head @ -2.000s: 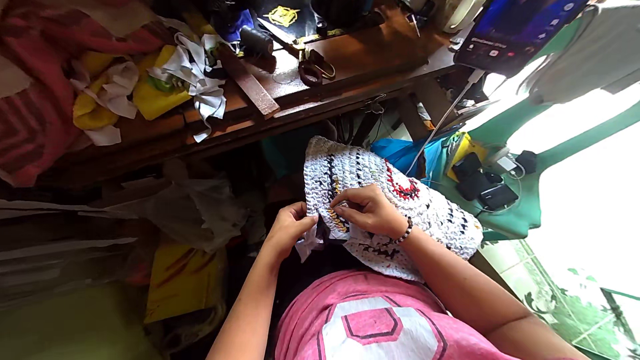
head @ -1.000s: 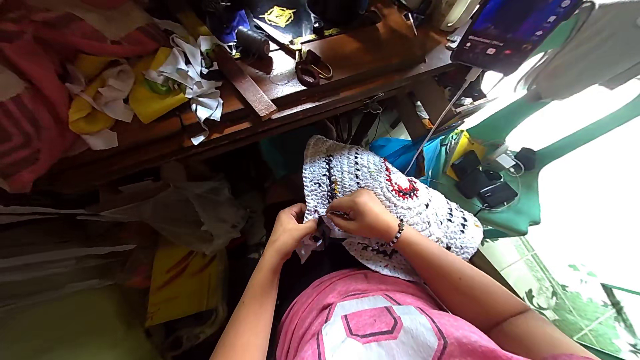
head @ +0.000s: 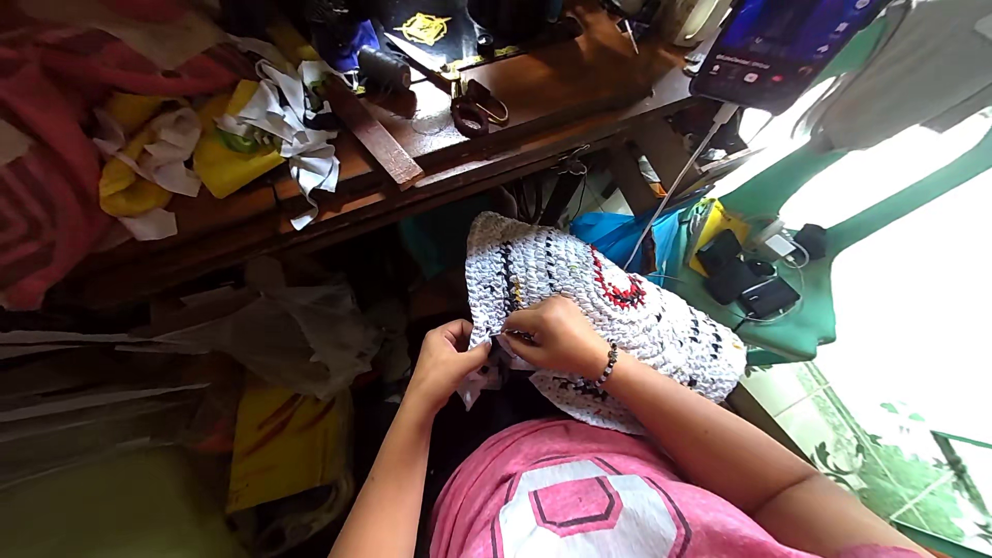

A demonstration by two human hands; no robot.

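Observation:
A white crocheted rug (head: 573, 263) of thick fabric yarn, with black, yellow and red stitches, lies across my lap. My left hand (head: 452, 358) pinches its near left edge between thumb and fingers; a pale fabric tail hangs just below. Close to that edge, my right hand (head: 554, 335) is closed on a thin metal tool, perhaps a crochet hook, whose tip points toward my left thumb. Most of the tool is hidden in the fist. A beaded bracelet circles my right wrist.
A wooden table (head: 310, 209) ahead bears scissors (head: 473, 108), a dark thread spool (head: 385, 68), a flat wooden strip (head: 372, 132) and white fabric scraps (head: 298, 116). A phone (head: 783, 46) hangs at upper right on a cable. Chargers and devices rest on a green plastic chair (head: 806, 310).
My right hand has moved slightly along the rug's edge beside my left hand, which stays at nearly the same place. The rug lies much as before.

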